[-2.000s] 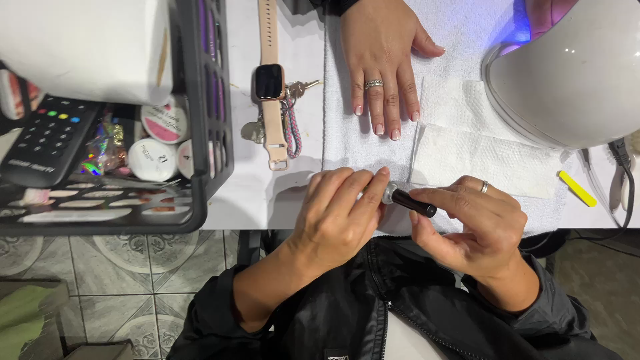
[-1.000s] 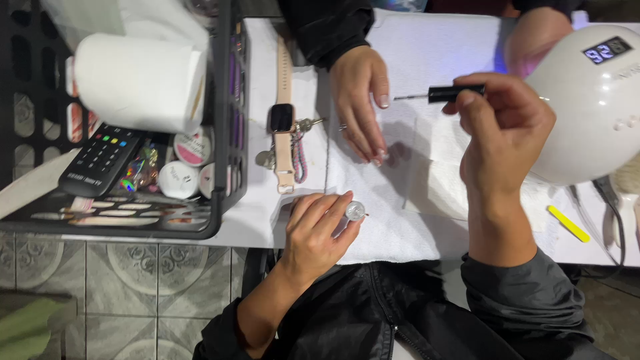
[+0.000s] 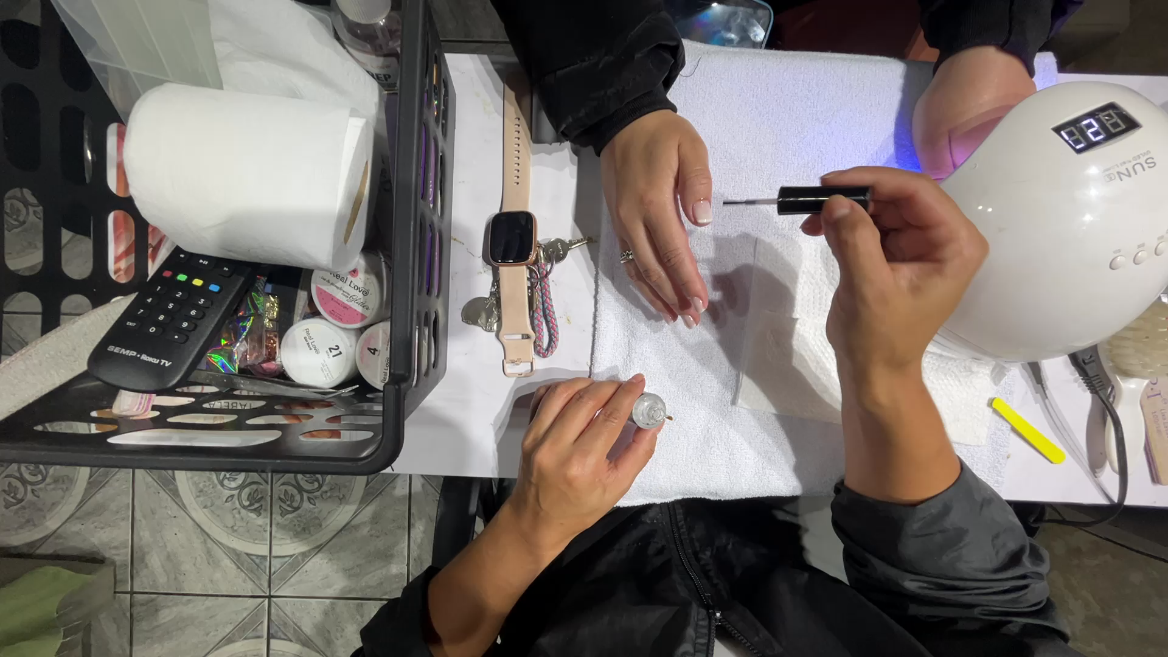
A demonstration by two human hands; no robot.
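My right hand (image 3: 899, 246) pinches the black cap of a nail polish brush (image 3: 821, 200). Its thin bristle tip points left, a short gap from the thumbnail of another person's hand (image 3: 655, 205), which lies palm down on a white towel (image 3: 703, 456) and wears a ring. Near the towel's front edge, my left hand (image 3: 579, 447) holds a small clear nail polish bottle (image 3: 649, 411), its opening facing up. The person's other hand (image 3: 969, 109) is partly under a white nail lamp (image 3: 1049, 246), where violet light glows.
At left stands a black plastic basket (image 3: 415, 274) with a paper roll (image 3: 246, 173), a remote control (image 3: 169, 315) and several jars. A smartwatch (image 3: 513, 237) and keys (image 3: 566, 248) lie beside it. White paper towels (image 3: 785, 356), a yellow nail file (image 3: 1027, 429) and cables (image 3: 1109, 411) are at right.
Two seconds ago both my hands were together at the bottle and cap. My right hand has since moved away with the brush, to beside the other person's thumb.
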